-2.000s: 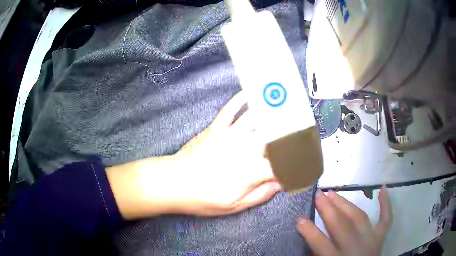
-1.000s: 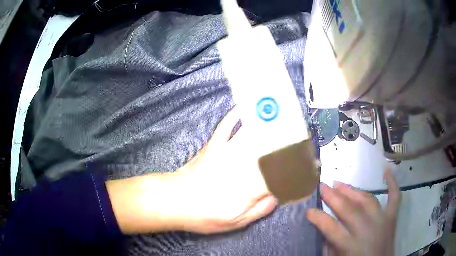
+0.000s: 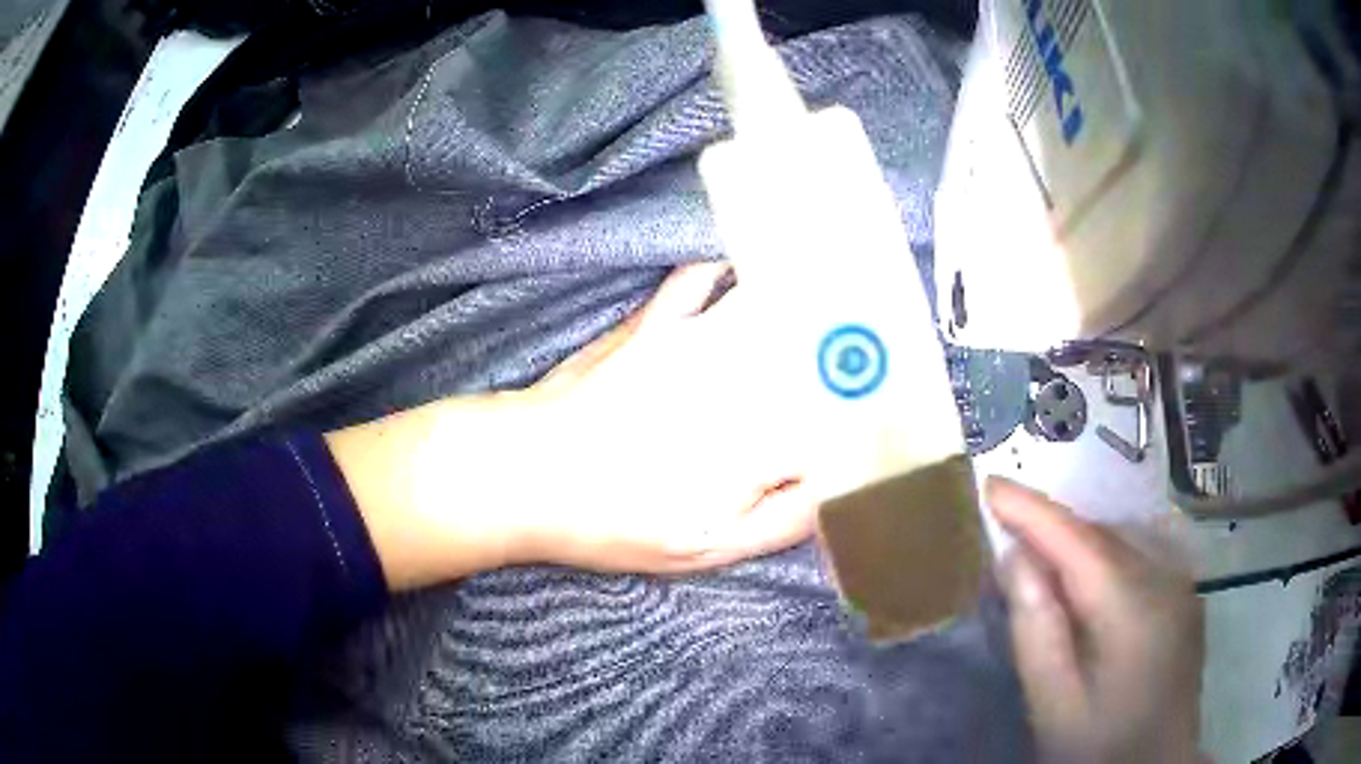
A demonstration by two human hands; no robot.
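Observation:
A grey garment panel point(image 3: 597, 657) is spread over the machine table, with folds at the far side and a pale thread on it. My left hand point(image 3: 627, 463) lies flat on the panel; its fingers are hidden behind the machine lamp point(image 3: 814, 284). My right hand point(image 3: 1097, 612) is at the panel's right edge, just right of the lamp's brown end, with fingers bent together; whether it pinches the cloth edge I cannot tell. The sewing machine head point(image 3: 1149, 164) stands at upper right. The needle point is hidden behind the lamp and head.
Right of the panel, a round metal plate point(image 3: 1061, 406) and a bent wire guard point(image 3: 1127, 426) sit on the white machine bed. The table point(image 3: 1269, 657) has a dark gap and worn patches at right. Its pale curved edge point(image 3: 90, 254) shows at left. Dark cloth lies at the far edge.
My right hand has moved up towards the machine, and its spread fingers have drawn together. My left hand has shifted slightly up, and the panel shows new ripples below it.

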